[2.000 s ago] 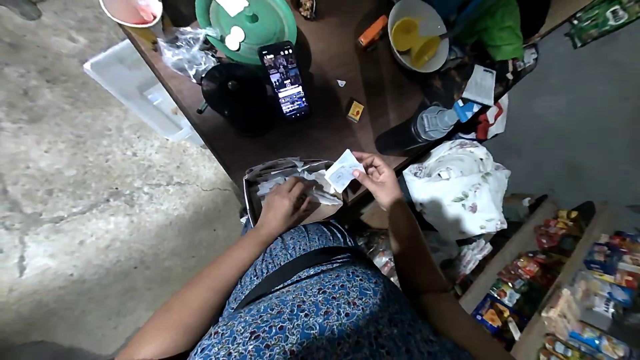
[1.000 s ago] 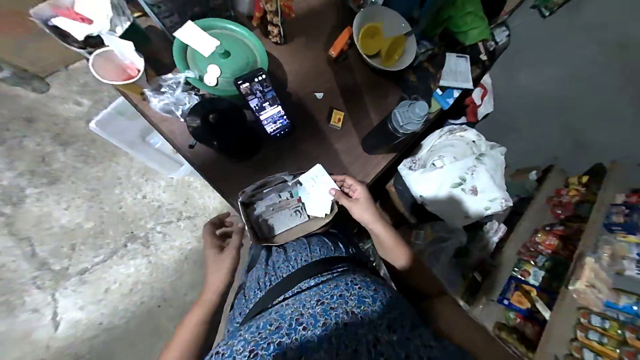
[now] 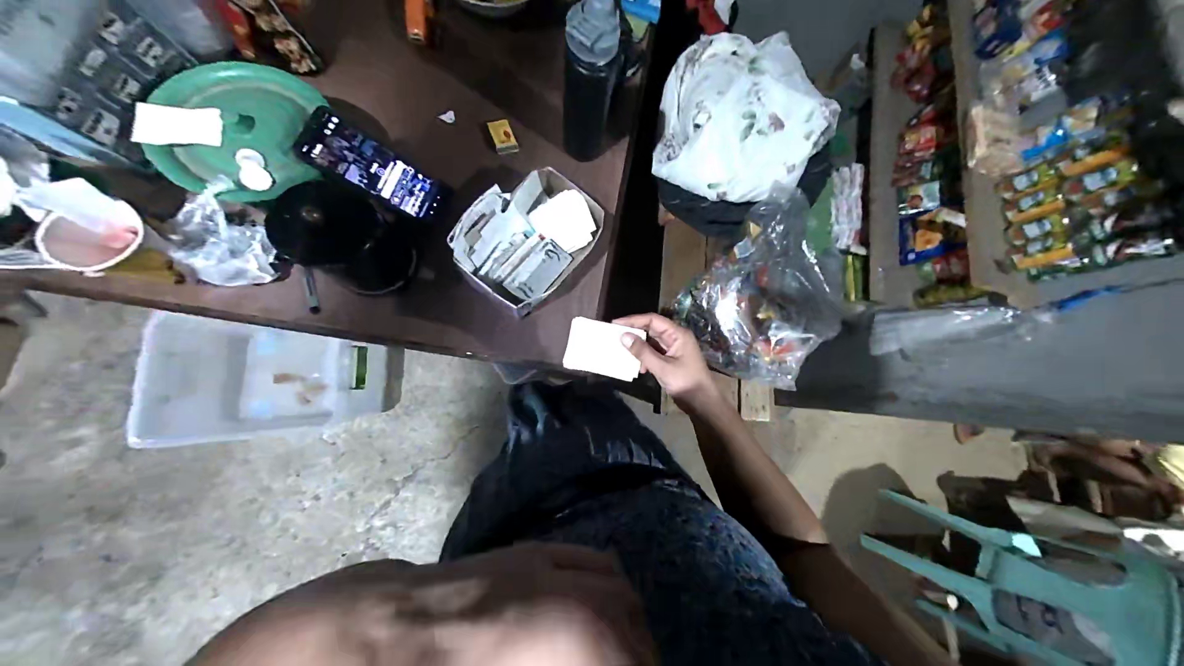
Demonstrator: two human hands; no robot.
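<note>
My right hand (image 3: pixel 673 355) holds a small stack of white paper slips (image 3: pixel 603 349) between thumb and fingers, just over the table's front edge. Up and to the left of it, an open carton (image 3: pixel 593 242) filled with paper slips and packets rests on the dark wooden table (image 3: pixel 444 310). What looks like my left hand or forearm (image 3: pixel 444 610) is a large blur close to the camera at the bottom; its fingers cannot be made out. A smartphone (image 3: pixel 370 166) with a lit screen leans by a green plastic lid (image 3: pixel 245 92) and a black lidded pot (image 3: pixel 324 222).
A dark bottle (image 3: pixel 590 92) and a matchbox (image 3: pixel 502 137) stand beyond the carton. Right of the table are a white floral bundle (image 3: pixel 740 116), a clear plastic bag (image 3: pixel 772 296) and shelves of packets. A clear bin (image 3: pixel 194 384) lies on the floor, a green plastic chair (image 3: pixel 1082 592) lower right.
The carton, earlier against my lap at the table's edge, now sits on the table. My right hand has moved off it with white slips. My left hand has left the carton's side. The view has turned strongly.
</note>
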